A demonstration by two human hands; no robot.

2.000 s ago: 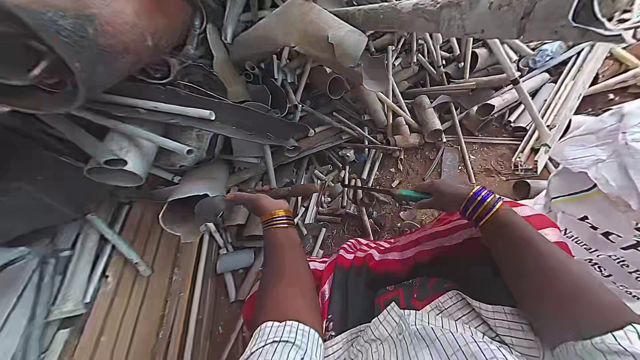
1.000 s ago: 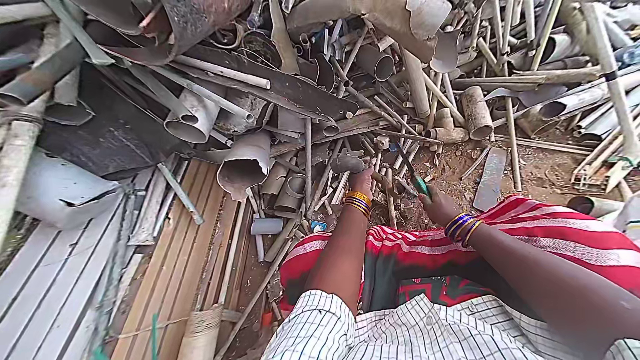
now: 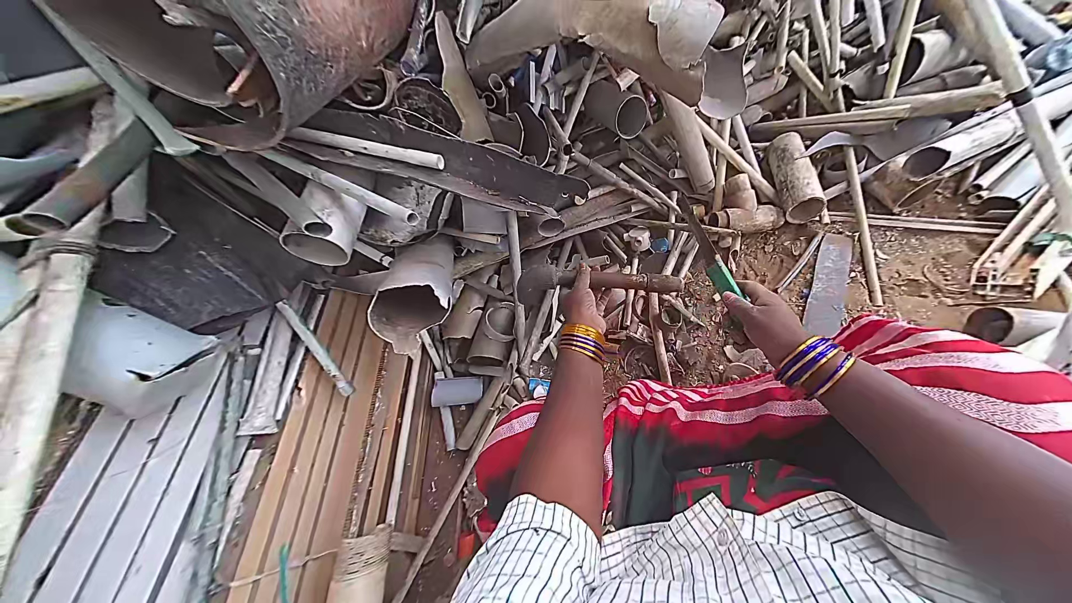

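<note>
My left hand (image 3: 584, 303) grips a brown pipe piece (image 3: 641, 281) that lies roughly crosswise, with a dark, wider rounded end (image 3: 538, 285) to the left of the fingers. To its right, my right hand (image 3: 760, 316) is closed on the green handle (image 3: 722, 276) of a knife-like tool. The tool's dark narrow blade (image 3: 697, 228) points up and away, past the right end of the pipe piece; whether the two touch I cannot tell. Beneath both hands lie thin pipe scraps and bare soil.
Broken pipes crowd the ground ahead, among them a torn grey pipe (image 3: 412, 297) left of my left hand. Long brown slats (image 3: 310, 435) and white slats (image 3: 126, 494) lie at the left. A flat grey strip (image 3: 827, 285) rests on soil (image 3: 925, 276) at the right.
The blade was aimed left toward the left hand's piece two seconds ago; now it points up and away. The view has swung toward the left side of the pile.
</note>
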